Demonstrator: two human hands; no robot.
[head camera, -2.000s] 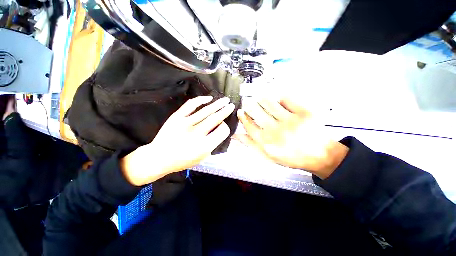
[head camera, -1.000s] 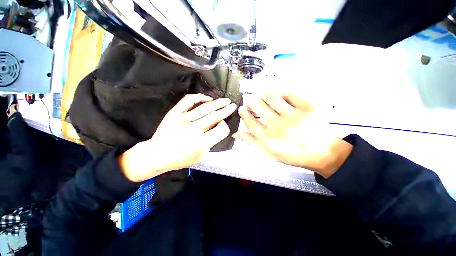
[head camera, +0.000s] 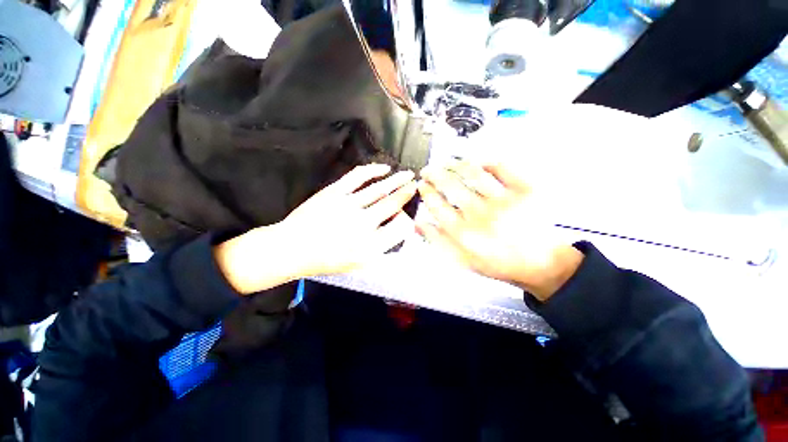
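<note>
A dark brown-black garment (head camera: 251, 147) lies bunched on the white table left of the needle area, and part of it hangs over the near edge. My left hand (head camera: 337, 229) lies on its right side, fingertips and thumb at the cloth edge. My right hand (head camera: 492, 224) lies palm down on the table, its fingertips meeting the left fingertips at that edge; whether they grip cloth is hidden. A paler strip of cloth (head camera: 415, 142) runs up to the small metal parts (head camera: 441, 99) beside a dark coiled disc (head camera: 465, 119).
The bright machine head stands above the hands. A black flap (head camera: 683, 56) slants at upper right, with a tan-handled tool (head camera: 767, 121) beside it. A yellow-brown slab (head camera: 142, 95) lies at left. A blue crate (head camera: 190, 358) is below the table. A ruler strip (head camera: 432, 309) lines the near edge.
The view has shifted, so the metal parts and black flap sit further right and the tan-handled tool shows. The hands keep nearly the same place at the cloth edge.
</note>
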